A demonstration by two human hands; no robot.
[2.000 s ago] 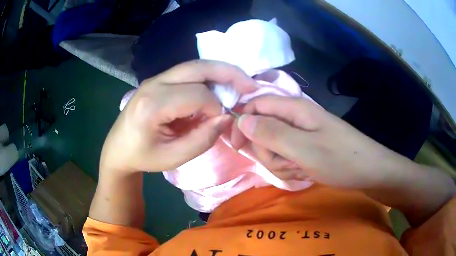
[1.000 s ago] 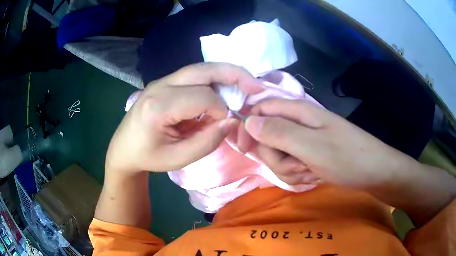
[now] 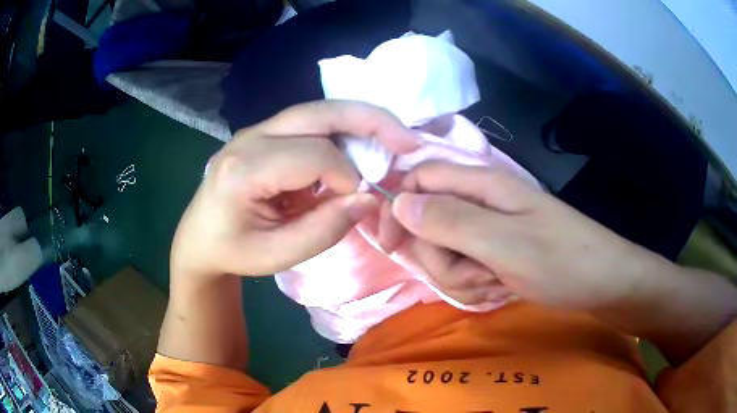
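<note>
A shiny pink satin fabric point(image 3: 347, 278) lies bunched on the lap under both hands. A white fabric piece point(image 3: 412, 77) stands above the fingertips, and a gathered part of it reaches down between my hands. My left hand point(image 3: 275, 189) pinches the fabric between thumb and fingers. My right hand point(image 3: 477, 226) holds a thin dark pointed tool point(image 3: 381, 192) between thumb and forefinger, its tip at the fabric by my left fingertips. The rest of the tool is hidden in the right hand, so its kind cannot be told.
A pale table edge point(image 3: 638, 77) curves along the upper right. A cardboard box point(image 3: 117, 319) and white wire racks point(image 3: 69, 347) stand on the green floor at lower left. Grey and blue cloth point(image 3: 174, 89) lies at upper left. A loose thread loop point(image 3: 494, 127) shows beside the pink fabric.
The hands stay close together at the same spot. A longer piece of the thin tool now shows between the fingertips, as the right fingertips are slightly farther from the left ones.
</note>
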